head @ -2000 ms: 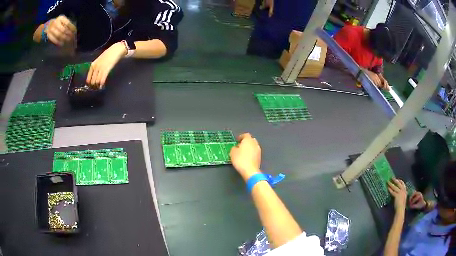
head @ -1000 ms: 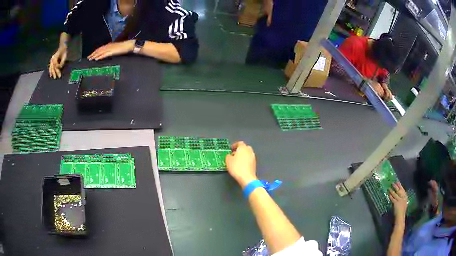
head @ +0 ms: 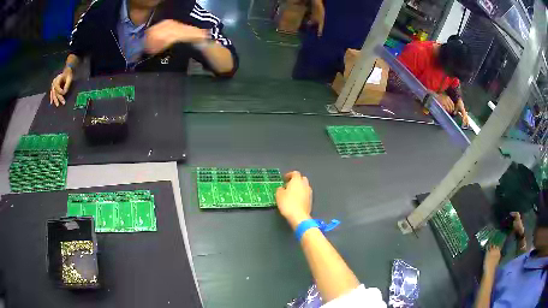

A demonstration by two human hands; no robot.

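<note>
My right hand (head: pixel 294 197), with a blue wrist strap, grips the right edge of several overlapped green PCB panels (head: pixel 240 191) on the dark green bench top. Their hole rows show along the far side. My left hand is not in view. On the black mat at the left, more green panels (head: pixel 114 212) lie partly behind a black parts tray (head: pixel 54 249). Small brass-coloured inserts (head: pixel 79 264) lie in the tray.
A person sits across (head: pixel 129 36), beside another mat and tray (head: pixel 105 114). Panel stacks lie far left (head: pixel 39 162) and farther back (head: pixel 354 140). A metal post (head: pixel 462 162) slants at right. Silver packets (head: pixel 404 284) lie near my forearm. People work at right.
My right hand stays on the panels' right edge; the view has shifted slightly. The person across has raised a hand from the mat. The person at lower right has moved their hands away from the stack.
</note>
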